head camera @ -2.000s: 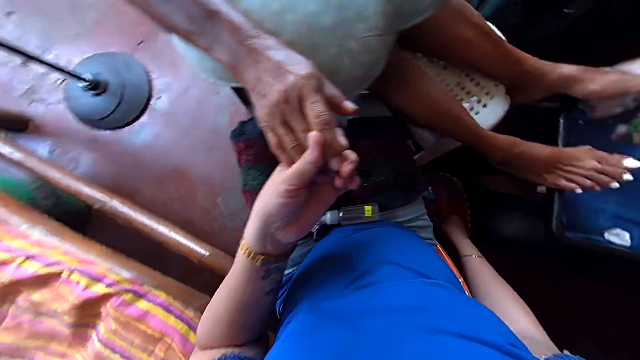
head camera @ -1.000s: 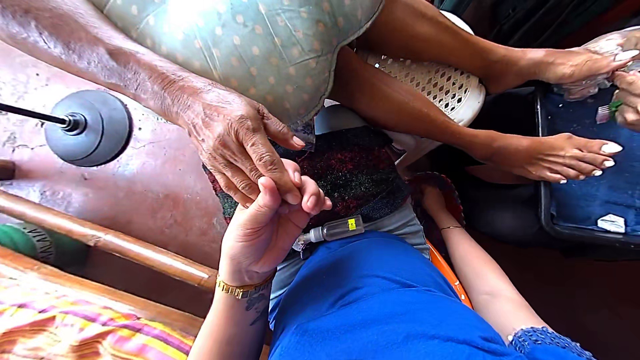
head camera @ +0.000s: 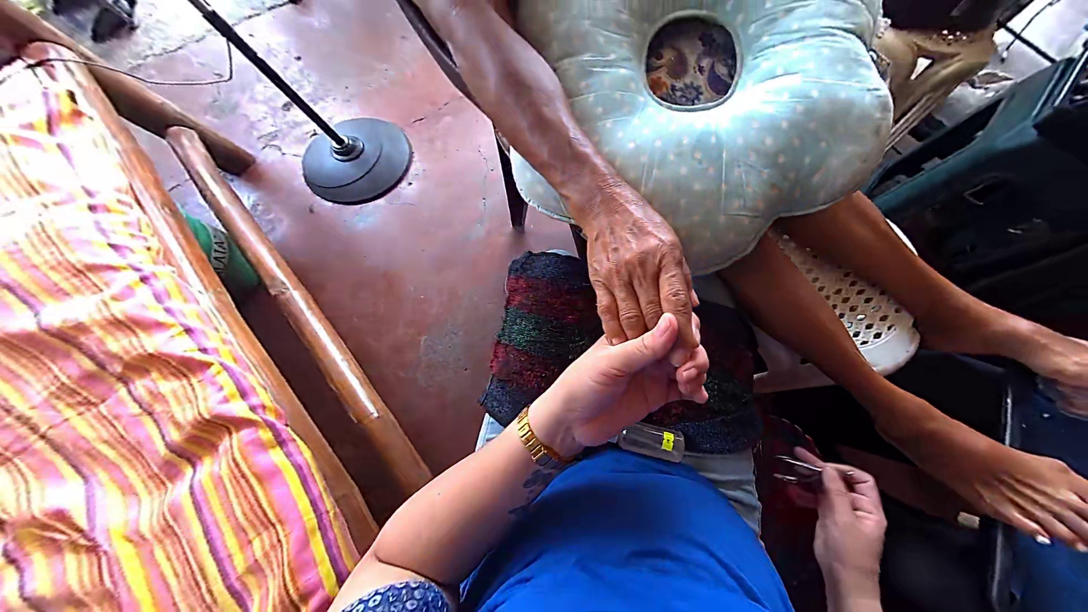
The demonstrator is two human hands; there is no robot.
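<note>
My left hand (head camera: 633,374), with a gold bracelet at the wrist, holds the fingers of another person's hand (head camera: 633,255), which comes down from above. Both are over a dark striped cloth (head camera: 544,331) on my lap. A small clear bottle (head camera: 651,443) with a yellow sticker lies beside my left wrist. At the lower right, my right hand (head camera: 850,510) grips a small metal tool (head camera: 799,467), perhaps nippers or small scissors; its exact kind is blurred.
The other person has a pale dotted cushion (head camera: 790,153) on the lap. Their bare feet are at right, near a white perforated plastic stool (head camera: 858,314) and a blue surface (head camera: 1045,544). A round black stand base (head camera: 357,161) and a wooden frame with striped fabric (head camera: 153,382) are at left.
My right hand has come into view with the metal tool in it. My left hand keeps hold of the other person's fingers. The view has shifted, showing more of the cushion and striped fabric.
</note>
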